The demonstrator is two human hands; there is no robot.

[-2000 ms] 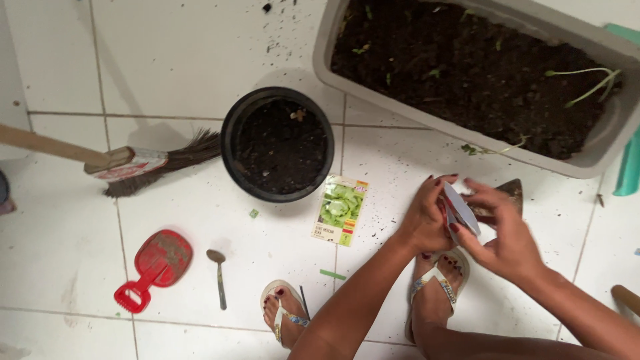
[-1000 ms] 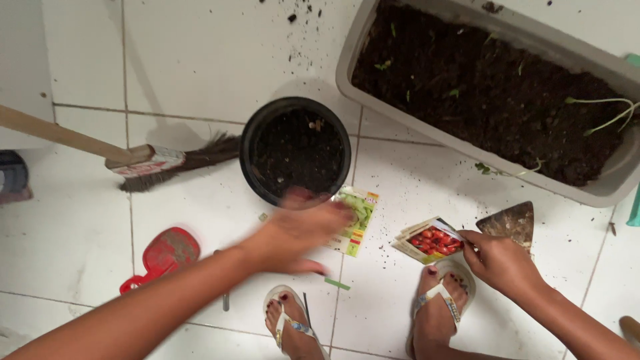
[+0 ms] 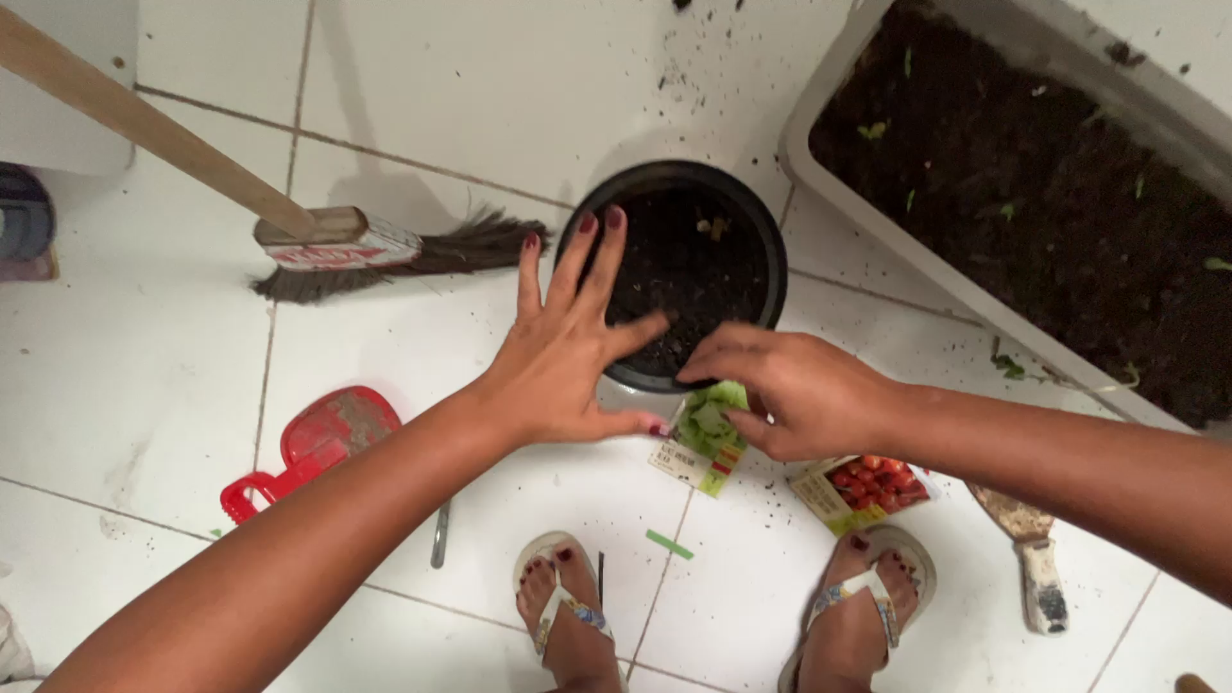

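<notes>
A round black plant pot (image 3: 707, 260) with dark soil stands on the tiled floor. Over its left rim my left hand (image 3: 568, 337) is spread, fingers apart, holding nothing. My right hand (image 3: 789, 385), fingers bent, is at the pot's lower rim; its fingertips are blurred, and whether they touch the rim or pinch anything is unclear. Just below the pot lies a seed packet with a lettuce picture (image 3: 710, 423), partly under my right hand. To its right another packet, showing red tomatoes or peppers (image 3: 871, 486), lies by my right foot, partly hidden by my forearm.
A long grey planter (image 3: 924, 241) of soil with seedlings fills the upper right. Left of the pot is a broom (image 3: 337, 241). A red dustpan-like scoop (image 3: 337, 433) and a metal spoon handle (image 3: 441, 534) lie near my left forearm. A dirty scraper (image 3: 1039, 577) lies lower right.
The packet with the red picture, held in my right hand a second ago, now lies on the floor. Both hands have moved to the black pot. The pot appears larger in view.
</notes>
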